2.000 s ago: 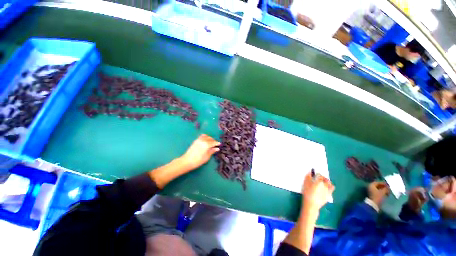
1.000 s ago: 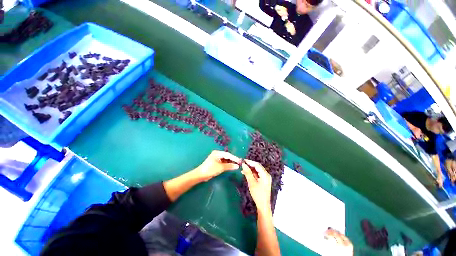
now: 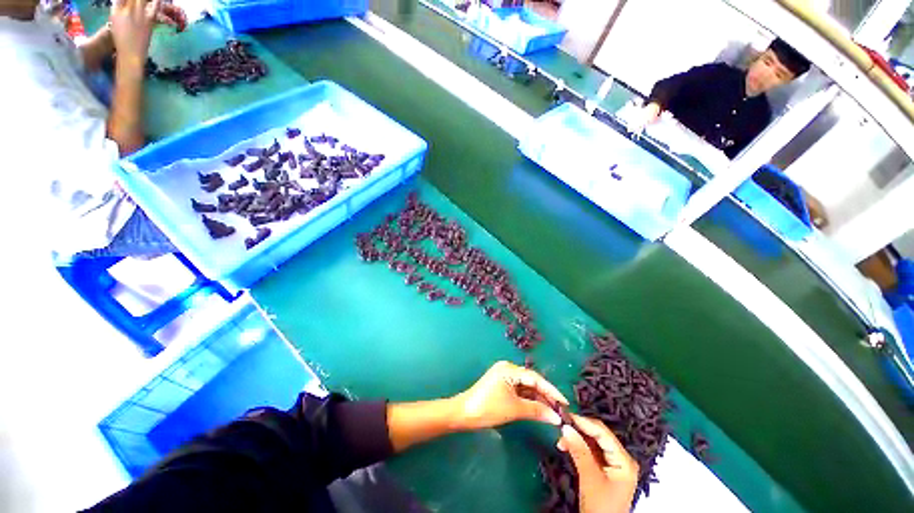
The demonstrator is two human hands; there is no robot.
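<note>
My left hand point(image 3: 513, 394) and my right hand point(image 3: 599, 456) meet over the near edge of the dense heap. Their fingertips pinch a small dark moulded part point(image 3: 563, 413) between them. The dense heap of dark parts point(image 3: 626, 393) lies under and beyond my right hand, which hides some of it. Looser rows of dark parts point(image 3: 451, 263) lie on the green bench, left of the heap. A white sheet point(image 3: 692, 483) shows at the lower right, cut off by the picture's edge.
A blue tote point(image 3: 346, 200) with a pale liner and scattered dark parts stands at left, an empty blue crate point(image 3: 215, 391) below it. A person in white sits at left near another dark pile point(image 3: 215, 68). Across the belt are a blue tray point(image 3: 601, 165) and a person in black.
The view has swung left, bringing in the person in white. My right hand has left the white sheet and joined my left hand; both now hold a part.
</note>
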